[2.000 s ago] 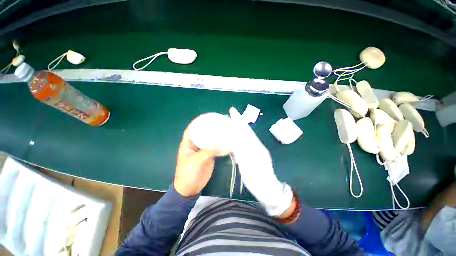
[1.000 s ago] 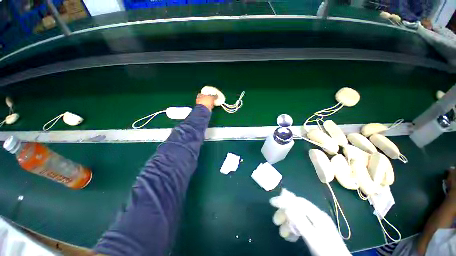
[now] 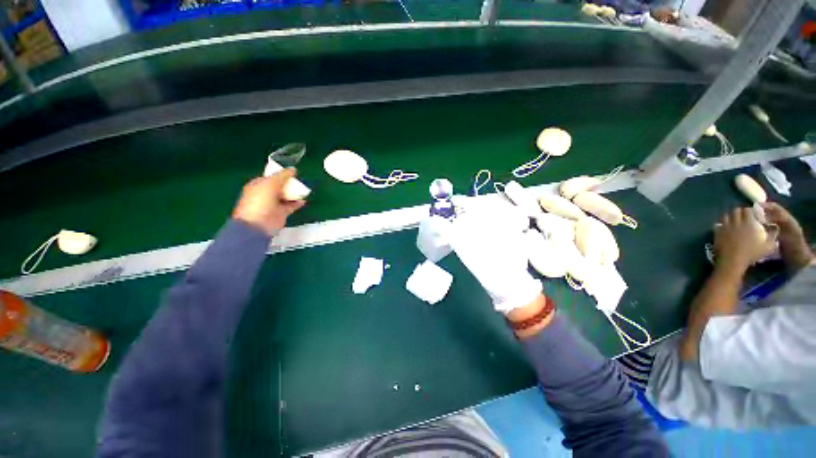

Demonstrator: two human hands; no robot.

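My bare left hand (image 3: 267, 204) is over the belt near the rail. It grips a cream corded piece (image 3: 293, 189), mostly hidden by the fingers, with a blurred loop above it. My white-gloved right hand (image 3: 494, 246) reaches over the left side of the pile of pieces (image 3: 598, 241), beside the squat solvent dispenser (image 3: 435, 238). Its fingers merge with the pale pieces, so I cannot tell if it holds one. A cord loop (image 3: 482, 182) shows just above the glove. Two white wipe pads, one (image 3: 368, 275) and another (image 3: 430, 282), lie on the bench.
Corded pieces lie on the green belt (image 3: 429, 134), at left (image 3: 77, 241), centre (image 3: 345, 165) and right (image 3: 554, 141). The drink bottle (image 3: 54, 333) lies at left. A metal post (image 3: 716, 94) rises at right. Another person's hands (image 3: 750, 234) work at the far right.
My left hand has let go of the piece at the belt's centre and now grips another further left. My right hand has moved up to the pile. The view has shifted right.
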